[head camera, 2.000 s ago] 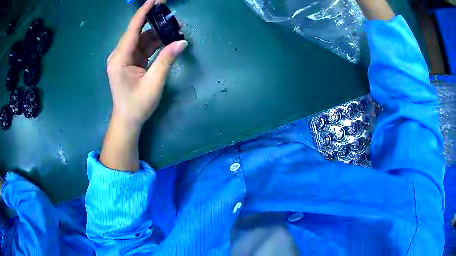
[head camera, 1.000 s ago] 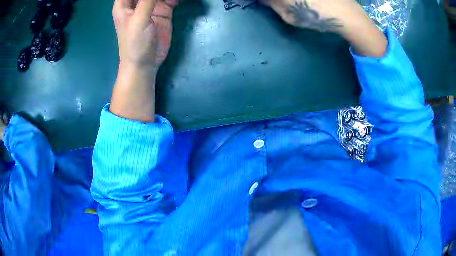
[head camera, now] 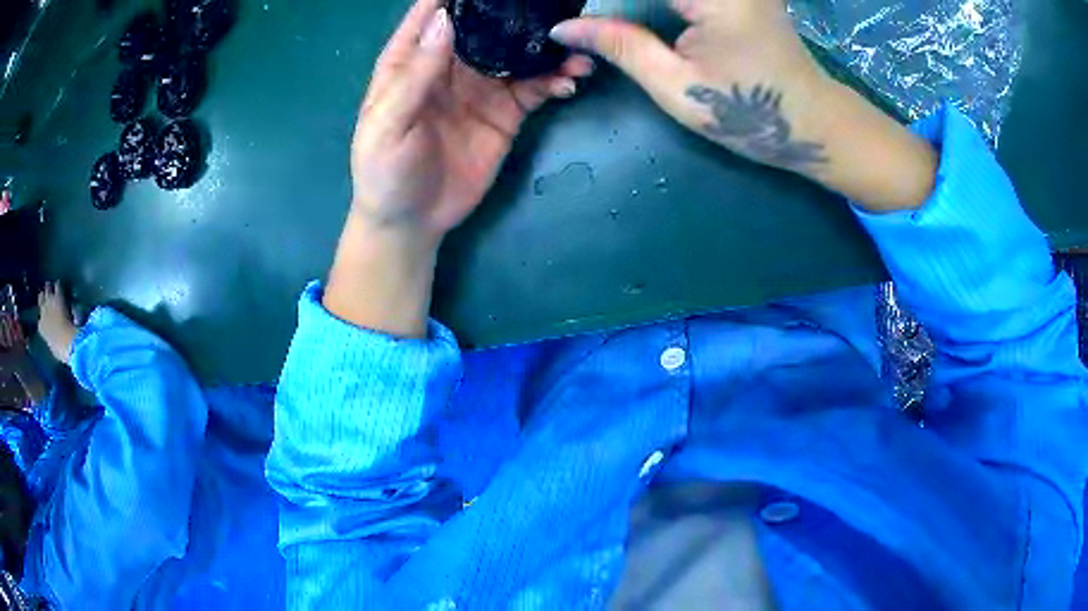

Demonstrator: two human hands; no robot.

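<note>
A black round unit (head camera: 507, 34) is at the top edge of the view, partly cut off. My left hand (head camera: 442, 131) holds it from the left and below, fingers and thumb around its rim. My right hand (head camera: 704, 72), with a dark tattoo near the wrist, touches the unit's right side with a fingertip or thumb. Its other fingers are cut off by the top edge, so I cannot tell whether it grips the unit or a small part.
Several black units (head camera: 177, 153) lie on the dark green table (head camera: 668, 251) at the upper left. A clear plastic bag (head camera: 919, 48) lies at the upper right. A clear tray (head camera: 903, 352) shows below the table edge. Another person's hand (head camera: 55, 322) is at the far left.
My right hand has come from the upper right to the black unit. The unit is back in view in my left hand. The other person's hand now shows at the left.
</note>
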